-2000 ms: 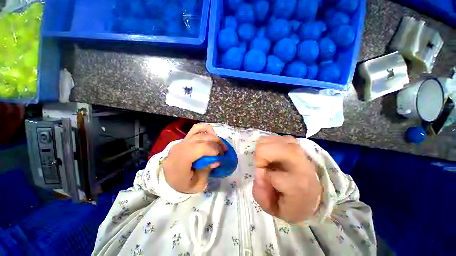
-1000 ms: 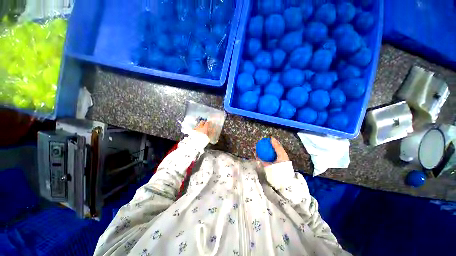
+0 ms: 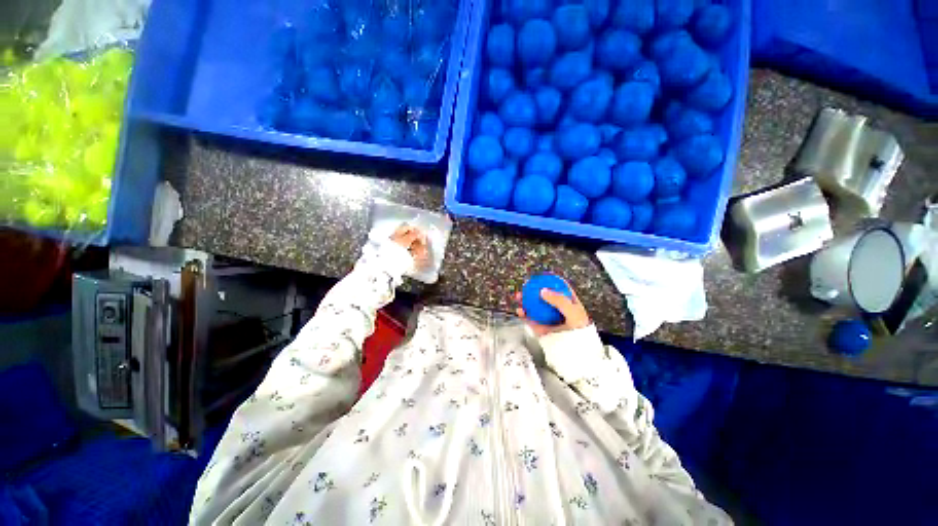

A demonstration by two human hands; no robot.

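Note:
My right hand [image 3: 564, 312] holds a blue ball [image 3: 545, 297] at the countertop's front edge, thumb on top of it. My left hand [image 3: 411, 247] rests on the open bag stack [image 3: 433, 228], a flat whitish-clear square at the bench edge. Its fingers are small and partly curled; whether they pinch a bag cannot be seen. The bulk ball crate [image 3: 597, 232], heaped with matte blue balls, stands behind my right hand. The finished-goods crate [image 3: 309, 146] stands left of it, with shiny bagged balls in its right part.
A white cloth [image 3: 658, 290] lies right of my right hand. Farther right are two bag bundles [image 3: 779, 223], a white mug [image 3: 860, 269] and a loose ball [image 3: 850, 337]. Yellow-green bagged items [image 3: 57, 144] fill a crate at left. A grey metal box [image 3: 111, 344] stands below the bench.
My hands were together over my lap, the left with a blue item. They have moved apart to the bench: the left onto the bag stack, the right with a ball.

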